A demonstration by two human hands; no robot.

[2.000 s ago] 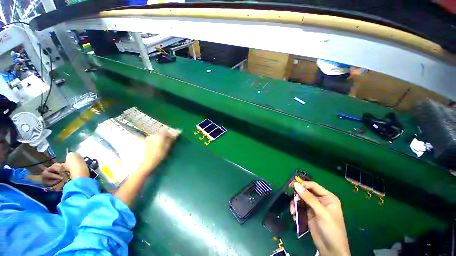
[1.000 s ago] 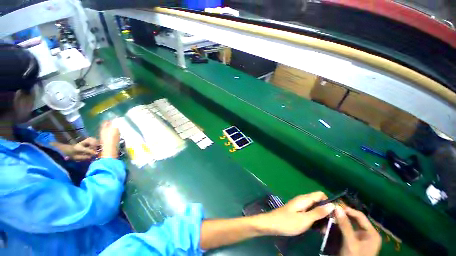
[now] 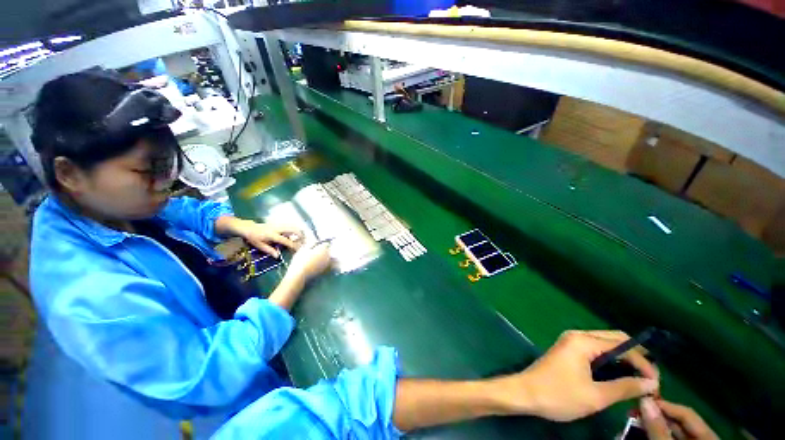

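Note:
My left hand [image 3: 572,378], with a blue sleeve, reaches in from the bottom. Its fingers hold a dark, thin-looking piece [image 3: 621,351], likely a black phone housing seen from the side. My right hand [image 3: 680,423] is at the lower right, cut off by the bottom edge. Its fingertips meet those of my left hand at the housing's near side and pinch a display module [image 3: 633,430], of which only a white-edged corner shows. The exact contact between display and housing is hidden by the fingers.
Three joined-looking display modules [image 3: 484,253] with orange tails lie on the green strip ahead. At left, a person in a blue smock [image 3: 163,292] works beside a pale gridded parts sheet [image 3: 370,210]. A white shelf rail [image 3: 534,69] crosses above. A small white strip [image 3: 659,224] lies at the back.
My left hand has come into view and joined my right at the housing. The view has turned left, so both hands sit lower right and the neighbouring person shows more.

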